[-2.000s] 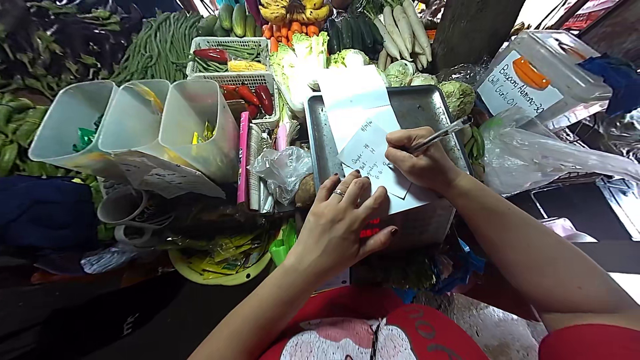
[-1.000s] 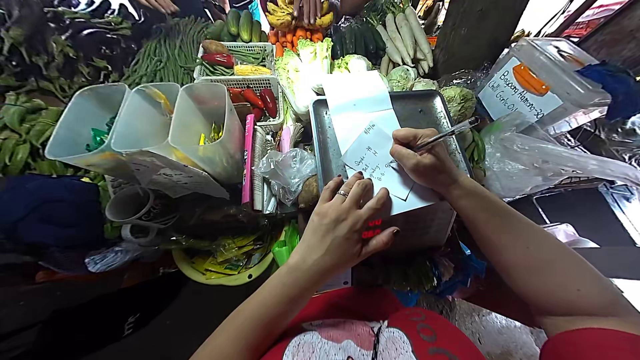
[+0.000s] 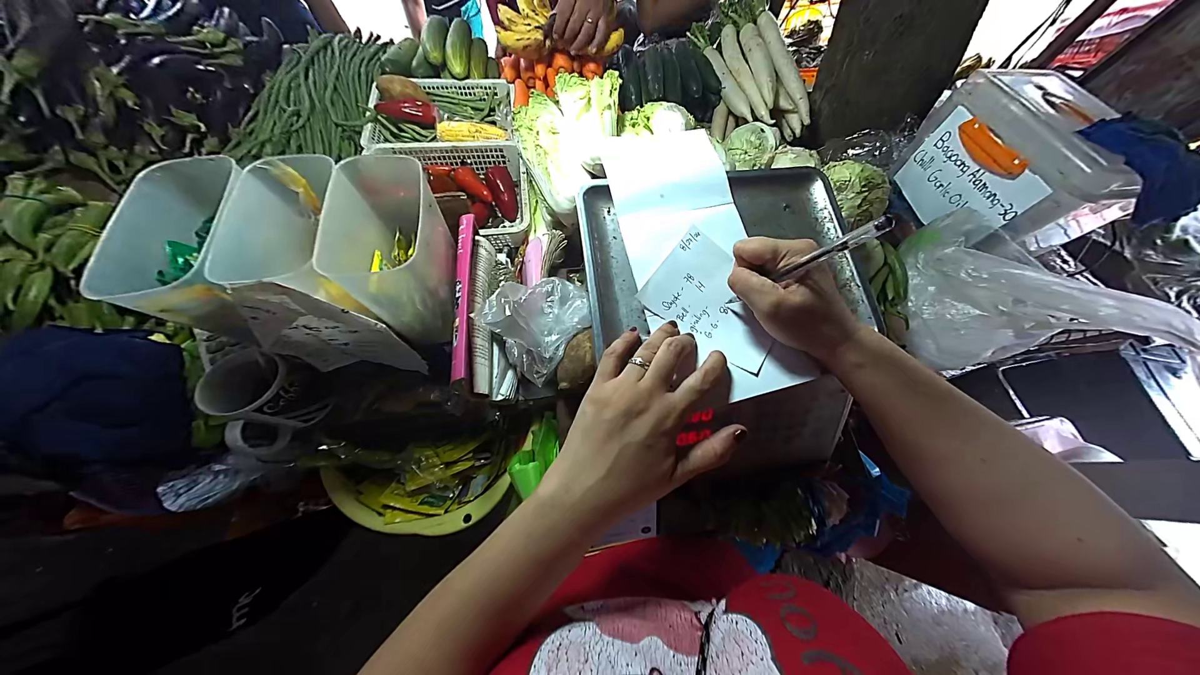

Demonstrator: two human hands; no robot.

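Observation:
My right hand (image 3: 792,295) grips a clear ballpoint pen (image 3: 834,248), its tip hidden by the fingers, over a small slip of paper (image 3: 689,281) with handwriting. The slip lies at a slant on an open white notepad (image 3: 666,178). Beneath both is the metal tray (image 3: 806,202) of a digital weighing scale (image 3: 778,427), whose red digits glow below the pad. My left hand (image 3: 647,394), with a ring on one finger, rests spread on the lower left of the papers, fingertips at the slip's lower edge. It holds nothing.
Plastic bins (image 3: 384,253), a pink-edged book (image 3: 463,300) and a crumpled plastic bag (image 3: 539,323) stand left of the scale. Baskets of peppers (image 3: 478,187), lettuce and white radishes (image 3: 750,70) lie behind. A lidded container (image 3: 1022,159) sits right. Another person's hand (image 3: 583,23) touches bananas (image 3: 525,28).
My right hand has shifted slightly on the slip with the pen. Another person's hand has come onto the bananas at the back. My left hand stays in place.

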